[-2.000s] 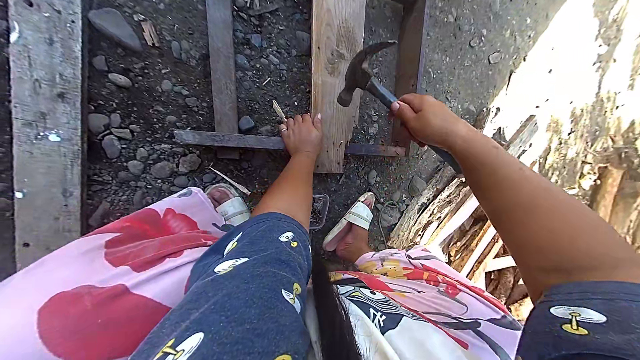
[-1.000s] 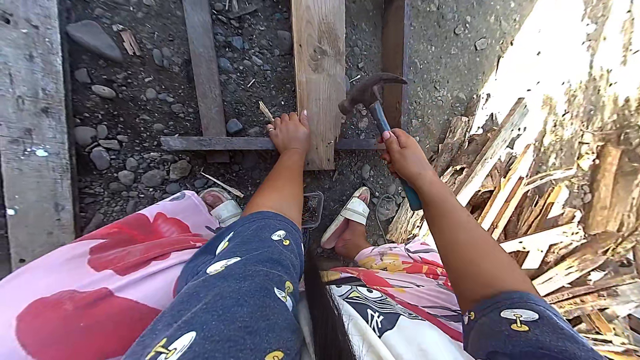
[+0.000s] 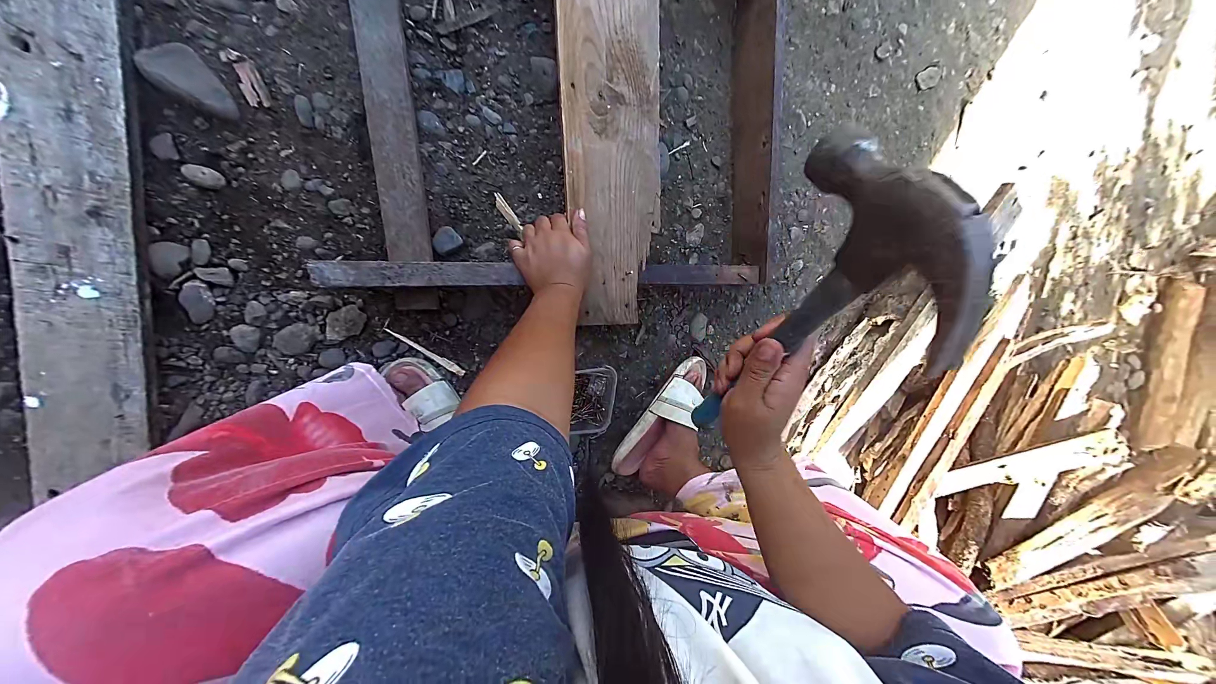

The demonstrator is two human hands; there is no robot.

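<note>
My right hand (image 3: 765, 385) grips the handle of a claw hammer (image 3: 893, 228), whose blurred head is raised to the upper right of the hand, with its claw toward the woodpile. My left hand (image 3: 553, 252) rests on the left edge of a light wooden board (image 3: 613, 123), by its near end. That board lies across a thin grey wooden crosspiece (image 3: 413, 274). A small wood splinter (image 3: 507, 213) sticks out beside the left hand's fingers; whether they hold it is not clear. Two more wooden bars (image 3: 388, 123), (image 3: 755, 133) run away from the crosspiece.
A wide weathered plank (image 3: 71, 237) lies at the left. Split wood scraps (image 3: 1054, 465) are piled at the right. A clear plastic container (image 3: 594, 399) with small dark pieces sits between my sandalled feet. Stones (image 3: 185, 79) are scattered over the dirt.
The hammer, over the board's right side in the earlier frames, has swung up and right, away from it. My right hand has moved back toward my body. My left hand stays at the board.
</note>
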